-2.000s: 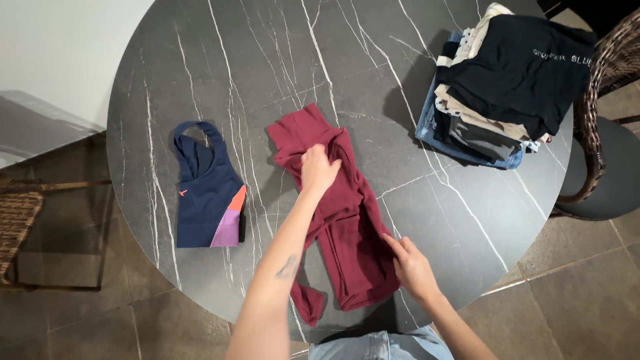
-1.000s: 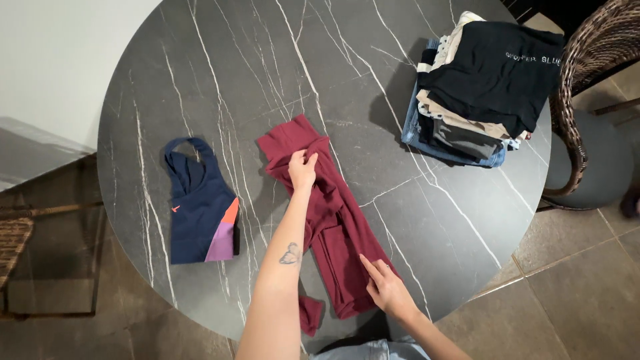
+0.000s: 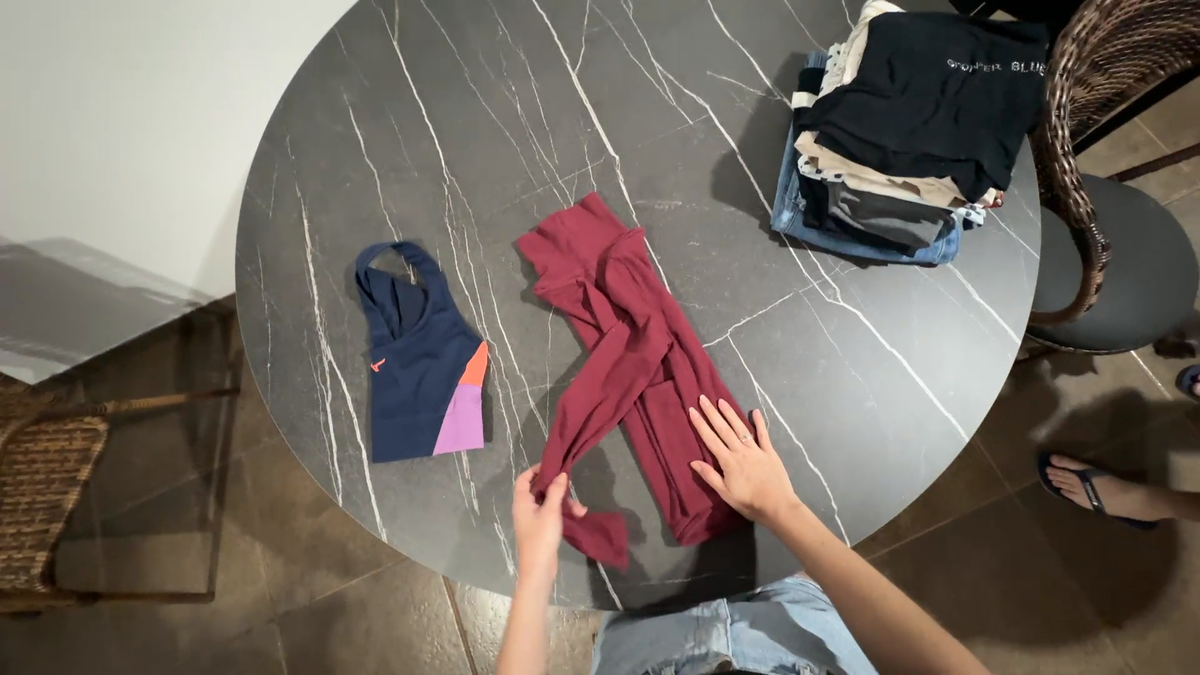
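A maroon long-sleeved garment (image 3: 647, 375) lies partly folded on the round dark stone table (image 3: 750, 366). My left hand (image 3: 541, 511) pinches its loose sleeve near the cuff end, at the table's near edge. My right hand (image 3: 741, 459) rests flat with fingers spread on the garment's folded lower right part. A ribbed band of the garment points away from me, up and to the left. To the left lies a navy sports top (image 3: 422, 375) with orange and purple panels, flat and apart from the maroon garment.
A stack of folded clothes (image 3: 900, 141), black on top and denim at the bottom, sits at the table's far right. A woven chair (image 3: 1078, 178) stands beside it, another (image 3: 52, 487) at lower left. Another person's foot (image 3: 1092, 483) in a flip-flop is on the floor at right.
My left hand has moved from the upper part of the maroon garment down to its loose sleeve, which now slants down to the left. My right hand now lies flatter on the fabric.
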